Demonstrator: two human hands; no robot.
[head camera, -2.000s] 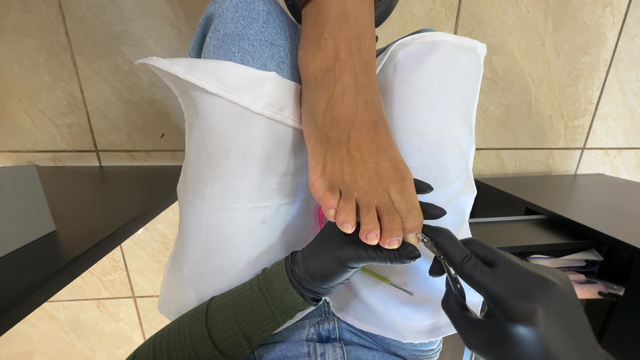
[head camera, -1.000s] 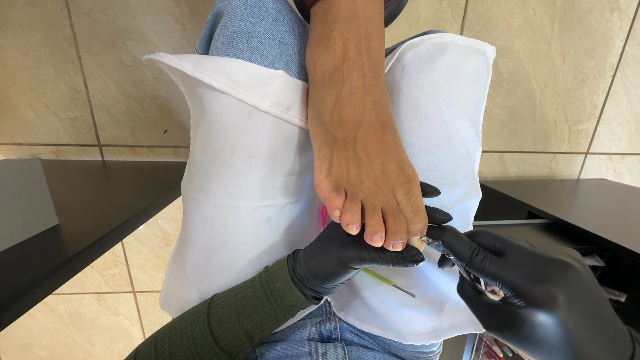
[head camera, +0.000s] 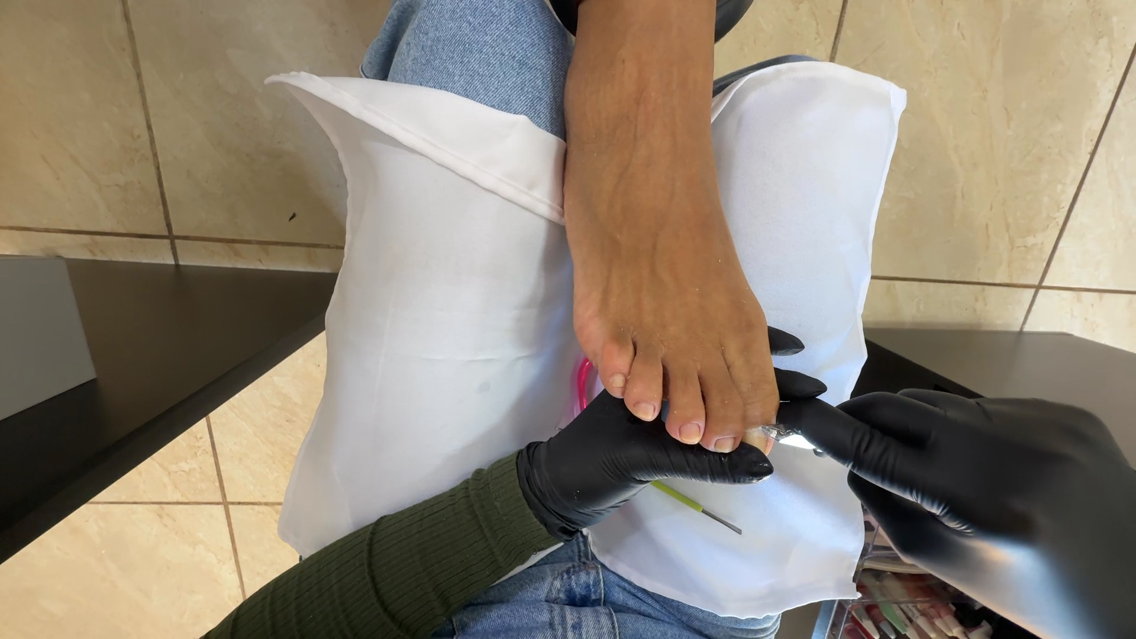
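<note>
Another person's bare foot (head camera: 661, 257) rests over a white cloth (head camera: 444, 328) on my lap. My left hand (head camera: 612, 457), in a black glove, cups the front of the foot from below, its thumb just under the toes and fingertips showing past the big-toe side. My right hand (head camera: 958, 461), also black-gloved, is closed around a small metal nail nipper (head camera: 785, 435), whose tip is at the big toenail; most of the tool is hidden by the fingers. A thin green-handled tool (head camera: 679, 497) with a metal shaft lies on the cloth below my left hand. Part of a pink object (head camera: 583, 383) shows beside the foot.
A dark shelf or table edge (head camera: 204, 319) stands at left. At right is a dark cabinet surface (head camera: 1003, 355), and below it an open drawer or bin holds several small items (head camera: 914, 608), partly covered by my right arm. Tiled floor (head camera: 994, 177) surrounds the lap.
My right hand has turned so its back faces the camera more, covering most of the nipper that showed earlier. My left hand keeps its hold on the foot.
</note>
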